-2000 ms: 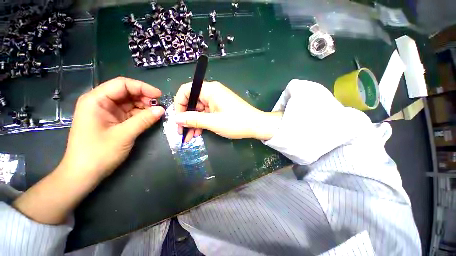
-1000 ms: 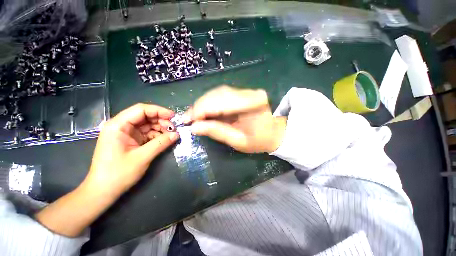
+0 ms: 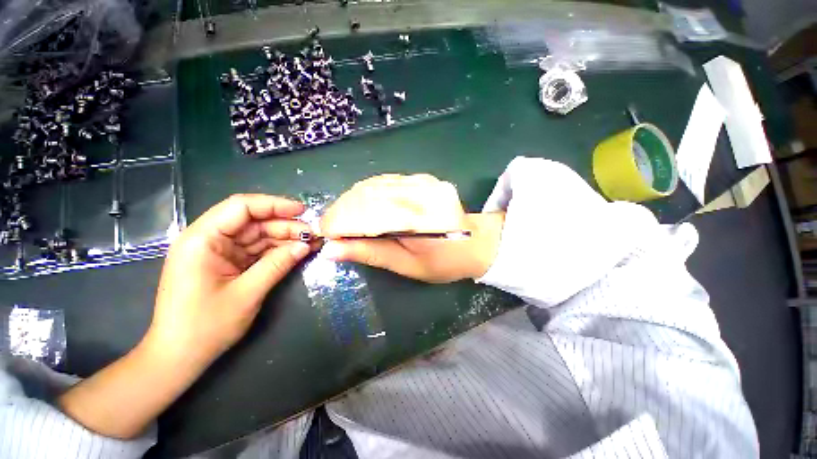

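Note:
My left hand [image 3: 219,278] holds a small dark component [image 3: 305,236] with a shiny end between thumb and fingertips, left of the strip's upper part. My right hand [image 3: 399,224] is closed around slim black tweezers [image 3: 430,235], which lie almost level, pointing left toward the component. The tweezers' tip is hidden or too small to tell. A glaring clear strip [image 3: 339,291] with a bluish lower end lies flat on the dark green bench, partly under my fingertips. Tiny shiny specks show near its upper end.
Beyond my hands is a compact component pile [image 3: 291,103]. A looser pile [image 3: 58,125] lies in a clear tray [image 3: 148,197] at left, beside a plastic bag [image 3: 67,27]. At right are a yellow-green tape roll [image 3: 618,166], a whitish round part [image 3: 562,90] and white paper strips [image 3: 736,112].
My right hand has turned, so the tweezers have gone from upright, tip down on the strip, to nearly level beside the component. My left hand has shifted right and nearer the wearer, still holding the component.

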